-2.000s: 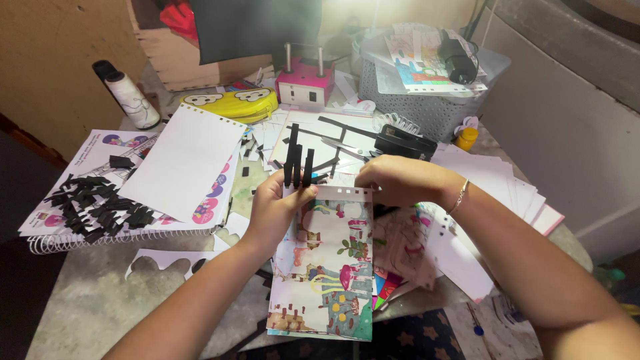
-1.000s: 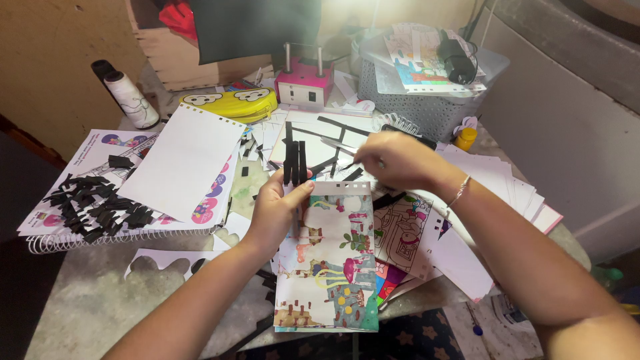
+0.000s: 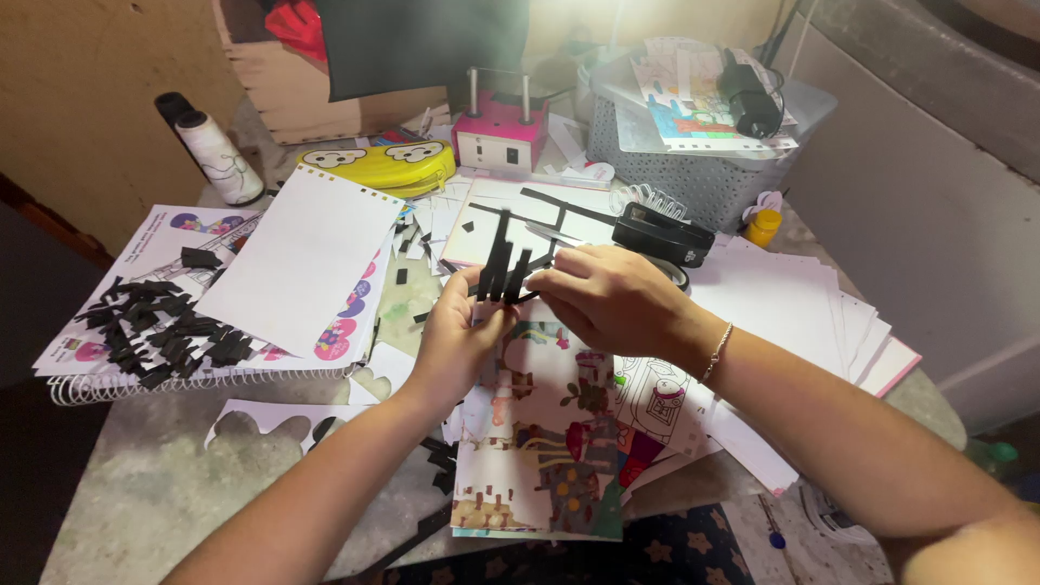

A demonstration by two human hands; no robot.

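Observation:
My left hand (image 3: 463, 333) grips the top left edge of a stack of colourfully printed sheets (image 3: 536, 455) with punched holes along the top. Several black strips (image 3: 502, 272) stand upright at that edge, between its thumb and fingers. My right hand (image 3: 605, 296) is just right of the strips, thumb and index finger pinched beside them; whether it holds a strip is hidden by blur. Behind it lie scissors (image 3: 552, 234), partly covered, and a black stapler (image 3: 662, 234). More black strips (image 3: 561, 213) rest on a white pad (image 3: 479, 236).
At left, a spiral notebook (image 3: 203, 375) bears a pile of black pieces (image 3: 162, 333) and a blank punched sheet (image 3: 313, 260). Behind are a yellow pencil case (image 3: 382, 168), a pink-and-white device (image 3: 500, 138) and a grey basket (image 3: 674, 171). White sheets (image 3: 764, 292) lie at right.
My right hand went from the top edge of the sheets up and right, then came back down toward the black strips. My left hand has kept its hold on the sheets.

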